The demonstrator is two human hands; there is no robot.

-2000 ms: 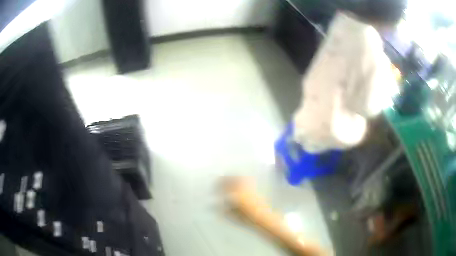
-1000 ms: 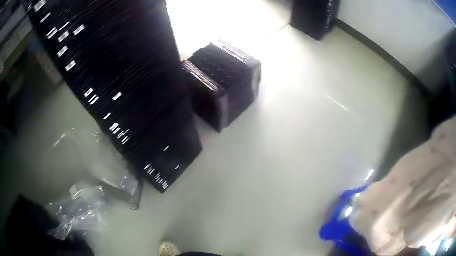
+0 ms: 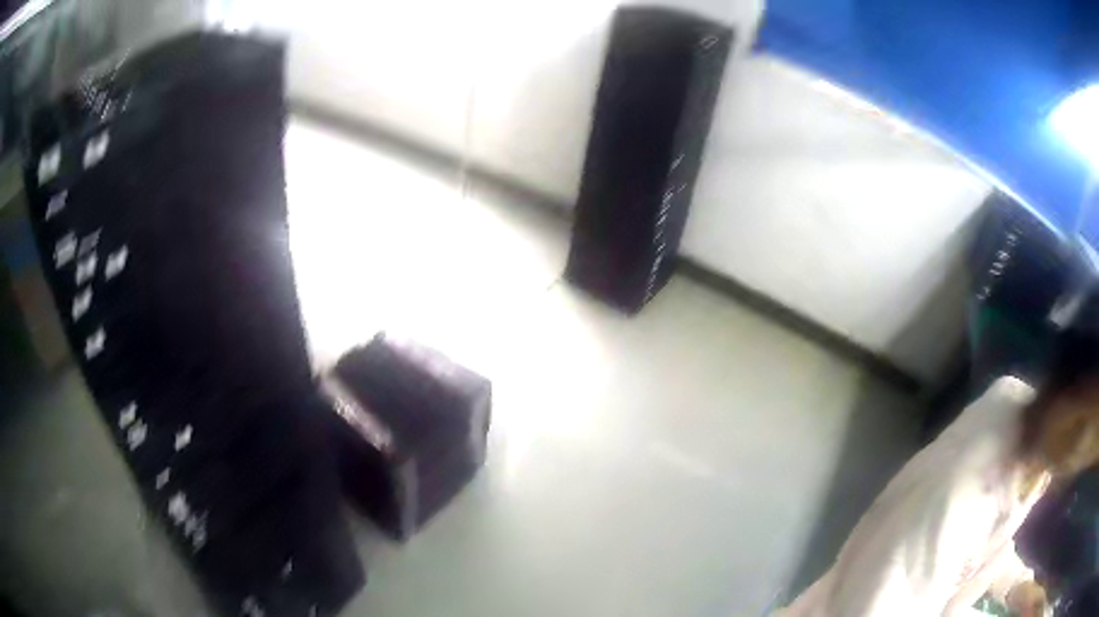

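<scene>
Neither of my hands is in the picture. A tall black ribbed tray stack point(image 3: 205, 277) with small white labels on its left side stands at the left, slightly blurred. A low black tray stack point(image 3: 416, 428) stands on the floor against its right side, with pale streaks along its edges. Another tall black tray stack point(image 3: 645, 163) stands upright by the white wall at the back.
The floor point(image 3: 627, 482) is pale and glossy. A white wall point(image 3: 832, 181) with a dark skirting runs behind. A person point(image 3: 928, 518) in a pale top is at the lower right. A dark labelled stack point(image 3: 1006, 265) and a blue surface point(image 3: 916, 72) are at the right.
The view has tilted up and shifted since one second ago. The wall, the back stack and the blue surface show more fully. The plastic film and blue seat have left the picture.
</scene>
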